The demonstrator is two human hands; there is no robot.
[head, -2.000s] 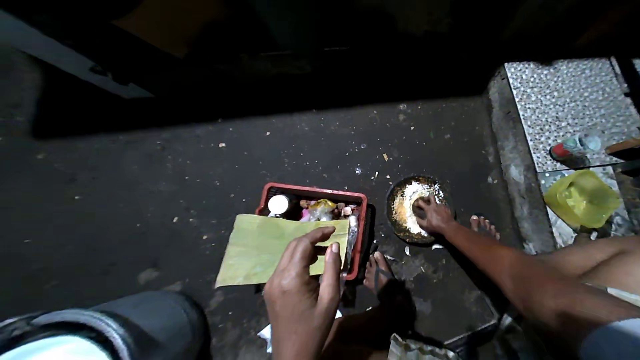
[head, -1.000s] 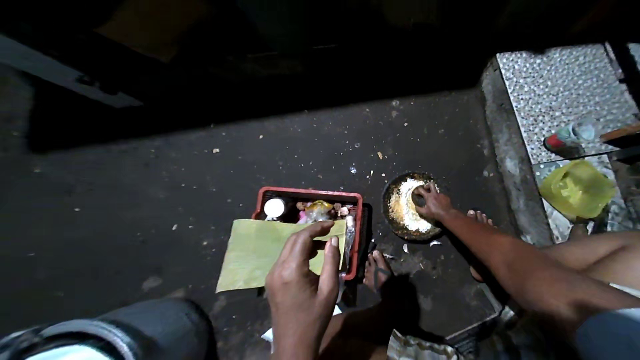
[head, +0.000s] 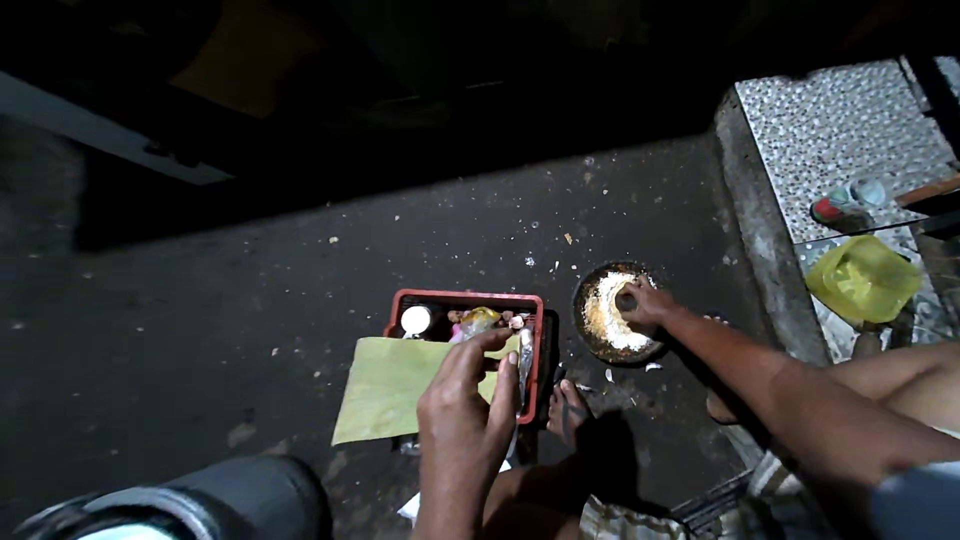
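My left hand (head: 469, 382) is raised over a red plastic crate (head: 531, 375), its thumb and fingertips apart, with nothing visible between them. A piece of green banana leaf (head: 386, 382) lies across the crate's near left part, behind this hand. My right hand (head: 651, 304) reaches from the right into a dark, round, shallow mortar (head: 583, 337). Its fingers close around what looks like a dark pestle (head: 625, 302), mostly hidden by the hand. White and orange-brown crumbly food (head: 602, 311) lies in the mortar around it.
The crate holds a white-lidded jar (head: 416, 320), small bulbs (head: 516, 321) and plastic bags (head: 480, 321). A large grey container (head: 232, 499) stands lower left. At right, a raised tiled ledge (head: 825, 135) bears a yellow plastic bag (head: 862, 277) and a cup (head: 831, 206). My bare feet flank the mortar's near side.
My right hand has shifted about within the mortar, and the white food is spread differently. My left hand has stayed raised over the crate with its fingers apart.
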